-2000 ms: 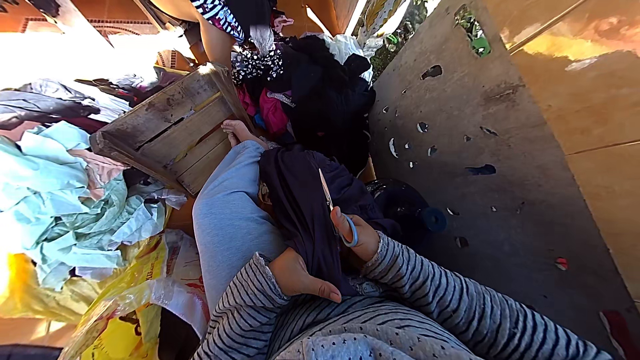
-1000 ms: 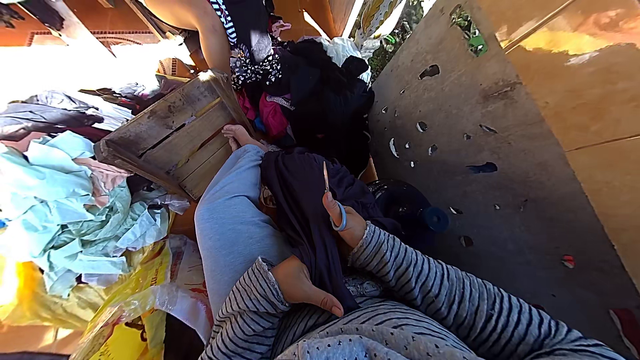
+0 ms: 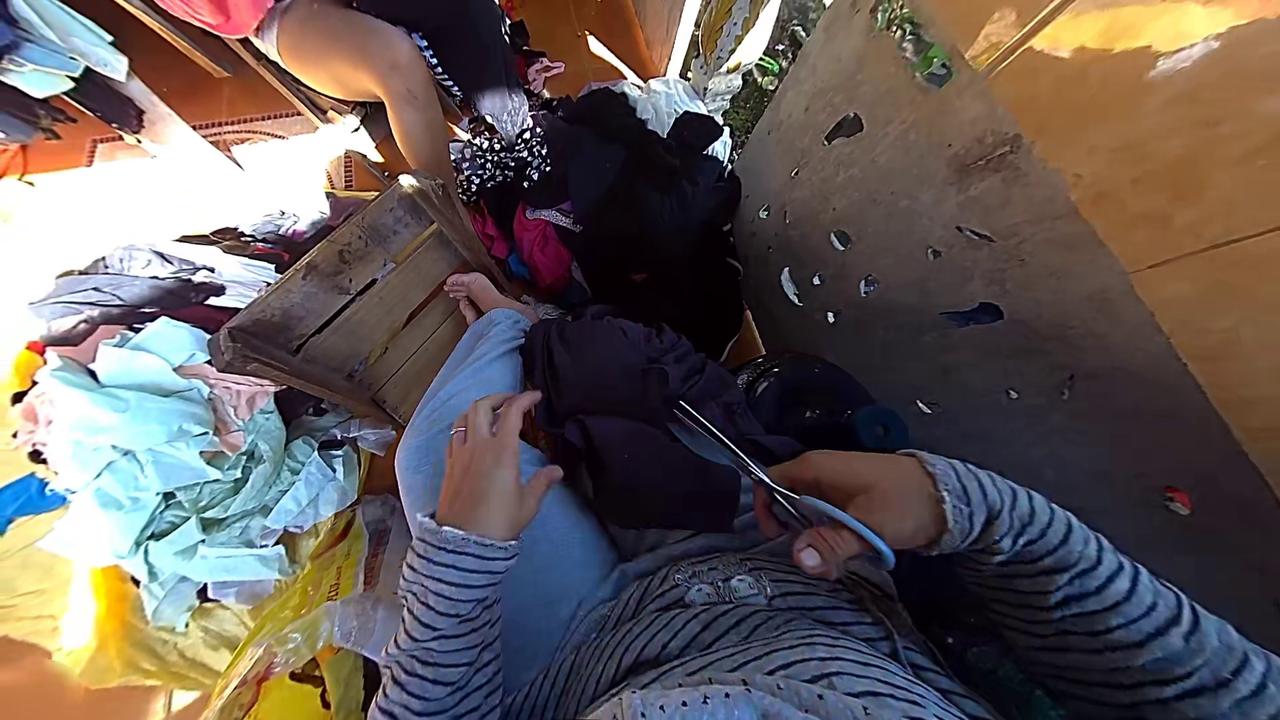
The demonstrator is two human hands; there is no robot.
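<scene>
A pair of scissors (image 3: pixel 740 462) with light blue handles is held in my right hand (image 3: pixel 850 505), blades pointing up and left over dark cloth. The dark cloth (image 3: pixel 640 440) lies bunched across my lap. My left hand (image 3: pixel 492 468), with a ring on one finger, is raised over my jeans at the left edge of the cloth, fingers apart and holding nothing.
A wooden crate (image 3: pixel 340 290) stands tilted ahead-left, by a pile of pale green fabric scraps (image 3: pixel 150 440) and a yellow plastic bag (image 3: pixel 320 600). Dark clothes (image 3: pixel 640 200) are heaped ahead. A board with holes (image 3: pixel 900 250) is at right. Another person's leg (image 3: pixel 350 60) shows at top left.
My left hand has moved away from my waist, up and to the left. My right hand has moved lower and to the right with the scissors, whose blades now point up-left.
</scene>
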